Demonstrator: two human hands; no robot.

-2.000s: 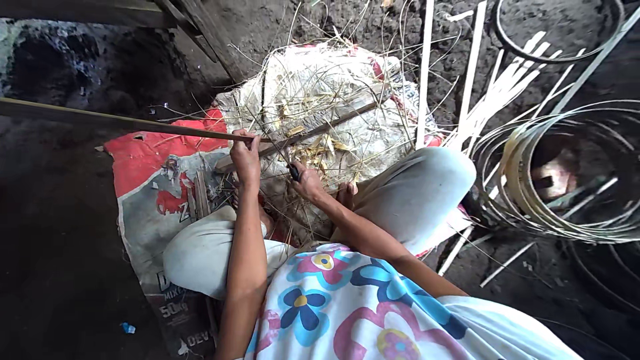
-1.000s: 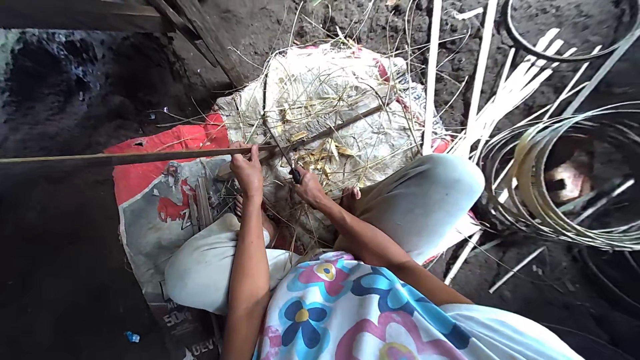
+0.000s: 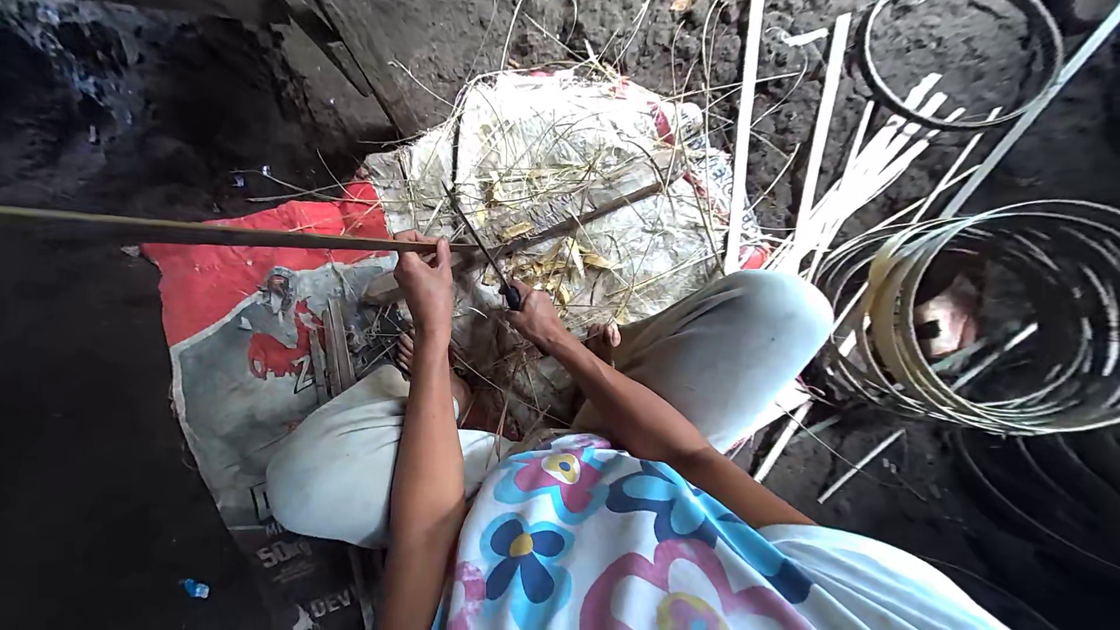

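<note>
My left hand [image 3: 424, 276] grips a long bamboo strip [image 3: 219, 234] near its right end; the strip runs out past the left edge of the view. The black handle of a knife [image 3: 477, 232] is in my right hand [image 3: 534, 315]. Its thin dark blade points up and to the left and crosses the strip's end just right of my left hand. Beneath both lies a wooden board [image 3: 595, 210], slanting across a pale woven sack [image 3: 542, 131] strewn with shavings and thin fibres. Whether the blade touches the strip, I cannot tell.
Coiled bamboo hoops [image 3: 901, 350] stand at the right, with a dark ring [image 3: 962, 122] above them. Pale split strips [image 3: 866, 184] lie on the dark ground. A red and grey printed sack [image 3: 227, 367] spreads at the left, bearing short wooden pieces [image 3: 332, 350]. Bent knees flank the hands.
The far left end of the strip has shifted, lower at one second ago and higher again now. Both hands keep their hold, close to where they were.
</note>
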